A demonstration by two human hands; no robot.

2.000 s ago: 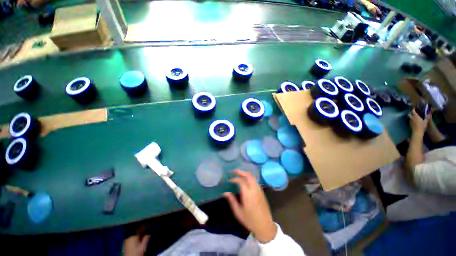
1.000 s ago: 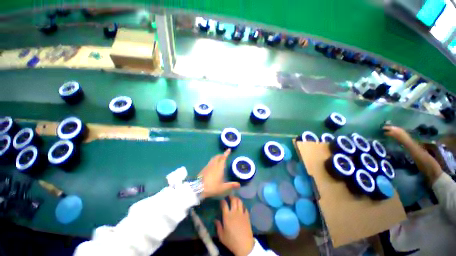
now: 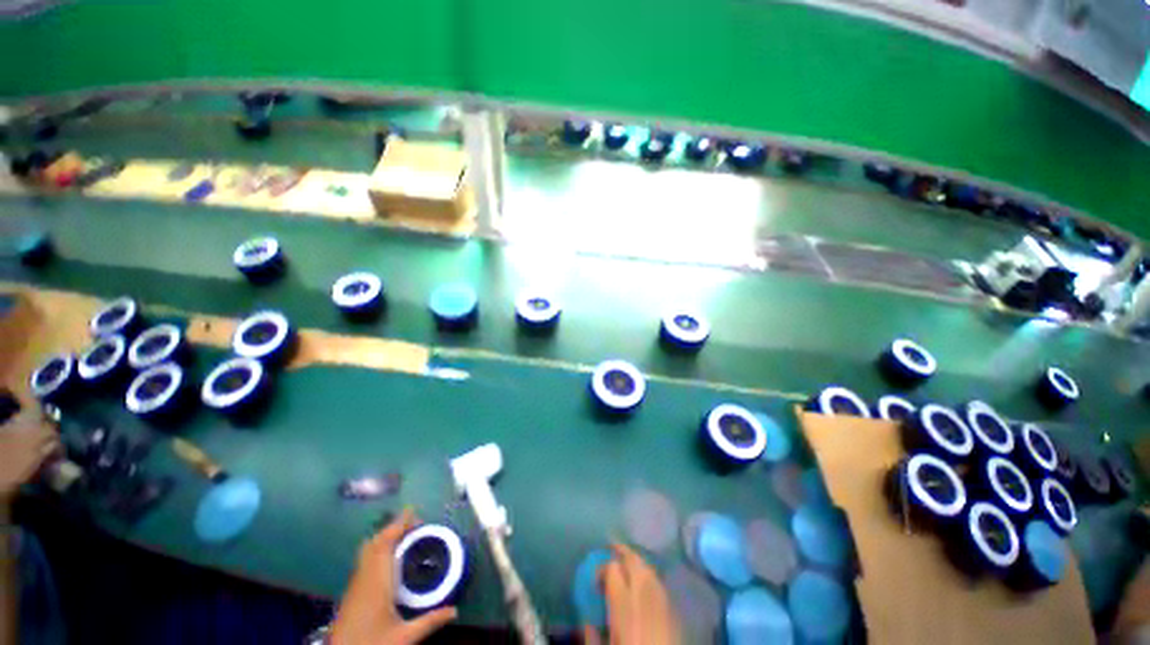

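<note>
My left hand [image 3: 378, 599] holds a round black unit with a white ring [image 3: 430, 567] near the bench's front edge, ring facing up towards me. My right hand [image 3: 637, 597] is at a blue disc [image 3: 590, 585], fingers over its right side; the fingertips are blurred. The white-wrapped mallet [image 3: 486, 485] lies between my hands, head away from me. Blue discs [image 3: 721, 547] and grey discs [image 3: 651, 519] lie overlapping to the right of my right hand. Two units, one at centre [image 3: 618, 387] and one further right [image 3: 735, 432], stand beyond them.
A cardboard sheet [image 3: 883, 554] at right carries grouped units. More units stand at left by a cardboard strip [image 3: 378, 353] and along the far green surface. A dark part [image 3: 370, 485], a brownish-handled tool [image 3: 197, 459] and black parts [image 3: 120, 473] lie left. Another person's hand [image 3: 23, 444] shows at left.
My left hand has taken the front unit from beside the discs and brought it left and nearer. My right hand is now at a blue disc. The view has shifted.
</note>
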